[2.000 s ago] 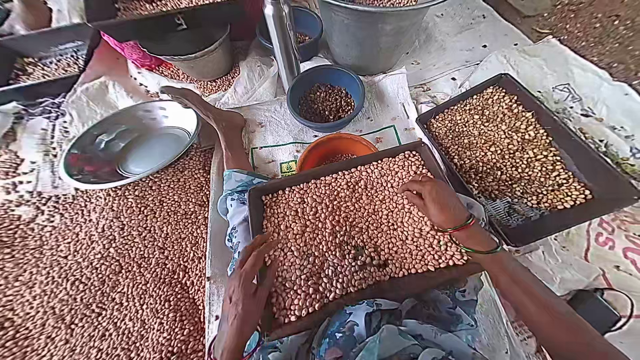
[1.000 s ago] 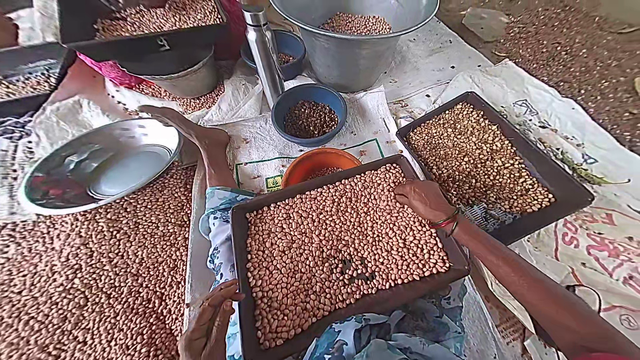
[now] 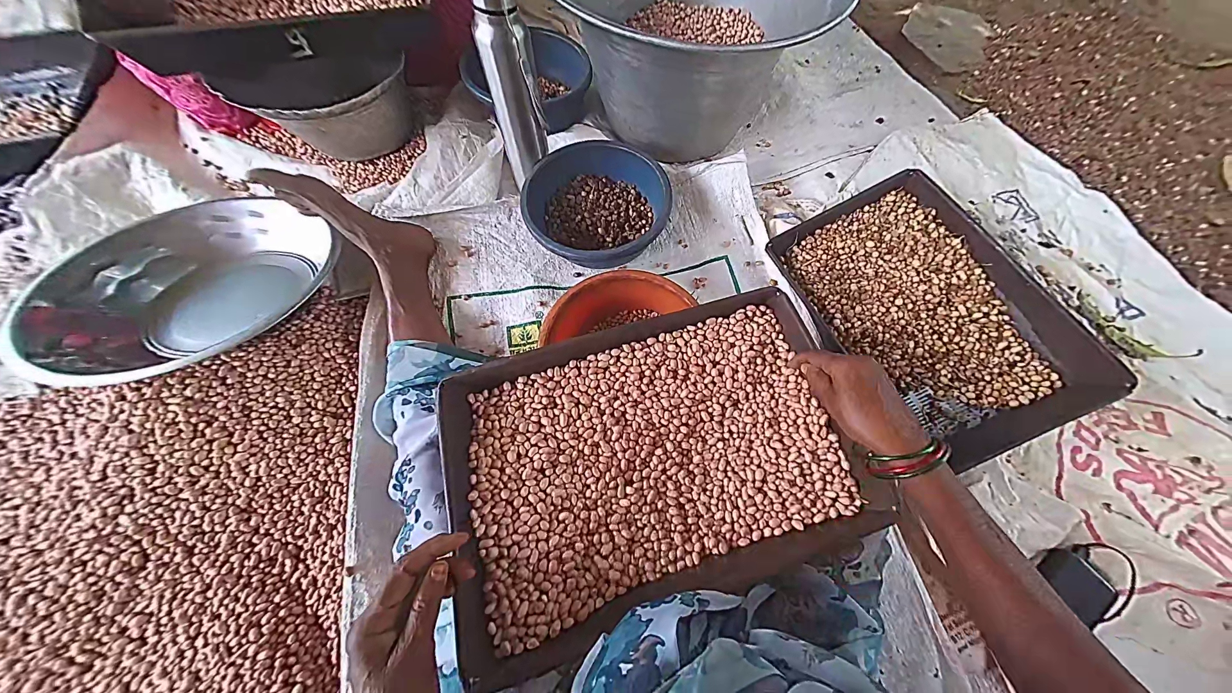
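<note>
A dark rectangular tray point(image 3: 789, 544) lies tilted across my lap, spread with pinkish-brown shelled nuts or beans point(image 3: 645, 462). On its left edge the fingers of my left hand point(image 3: 409, 602) grip the rim. My right hand point(image 3: 861, 399), with green and red bangles at the wrist, holds the right rim near the upper corner. Just beyond the tray sits an orange bowl point(image 3: 597, 294), partly hidden by it. A blue bowl point(image 3: 597, 207) of darker pieces stands behind that.
A second dark tray point(image 3: 1088, 361) with yellowish-brown pieces lies at right. At left, a shiny metal basin point(image 3: 58, 356) rests by a large heap of nuts or beans point(image 3: 173, 520). A steel bottle point(image 3: 510, 87) and a metal tub point(image 3: 674, 96) stand at the back.
My right hand has moved from over the contents to the tray's right rim. The dark pieces seen among the contents earlier no longer show.
</note>
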